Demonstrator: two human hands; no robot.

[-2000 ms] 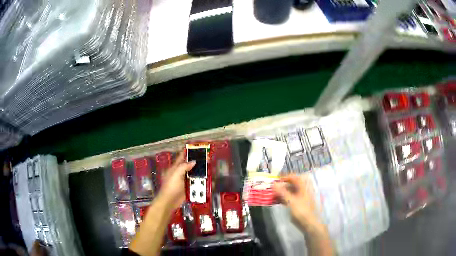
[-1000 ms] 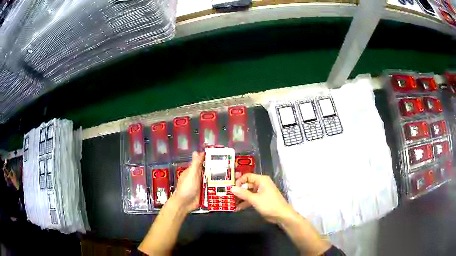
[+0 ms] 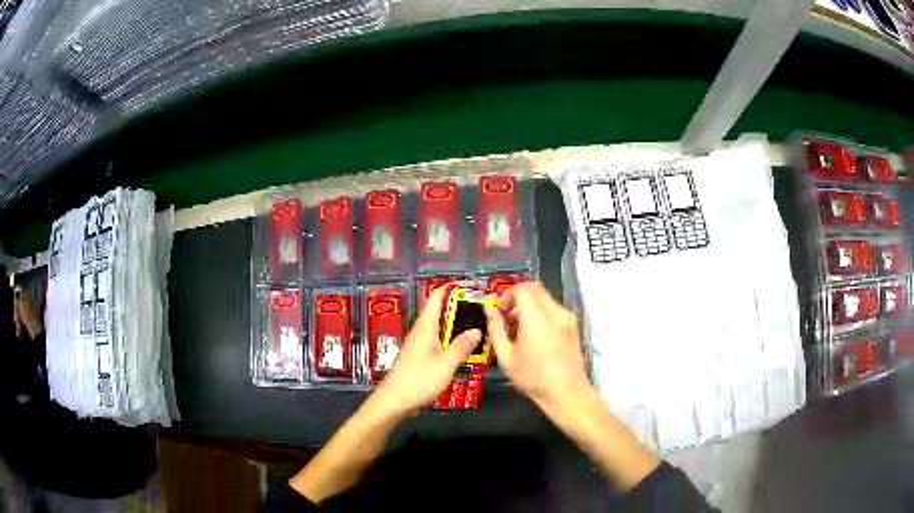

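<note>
My left hand (image 3: 426,363) holds a red keypad phone (image 3: 459,389) with a dark screen and yellow surround, in front of the phone tray. Its thumb lies on the screen. My right hand (image 3: 541,341) is at the phone's upper right edge, fingers bent against it; whether they grip the phone or a film is hidden. The clear phone tray (image 3: 263,336) holds two rows of red phones, backs up. Right of it, white liner sheets (image 3: 692,341) carry three black phone-shaped film outlines (image 3: 649,215) at the top.
A thick stack of film sheets (image 3: 135,301) stands at left, another phone tray (image 3: 824,291) at right. Beyond are the green belt (image 3: 481,90), a grey post (image 3: 747,80) and silvery tray piles (image 3: 180,70). A brown box (image 3: 210,486) is low left. Another person's hand (image 3: 30,313) shows far left.
The pale film piece seen over the phone's front no longer shows there; the yellow surround and dark screen are visible. My right hand has moved up to the phone's upper edge. The view has shifted.
</note>
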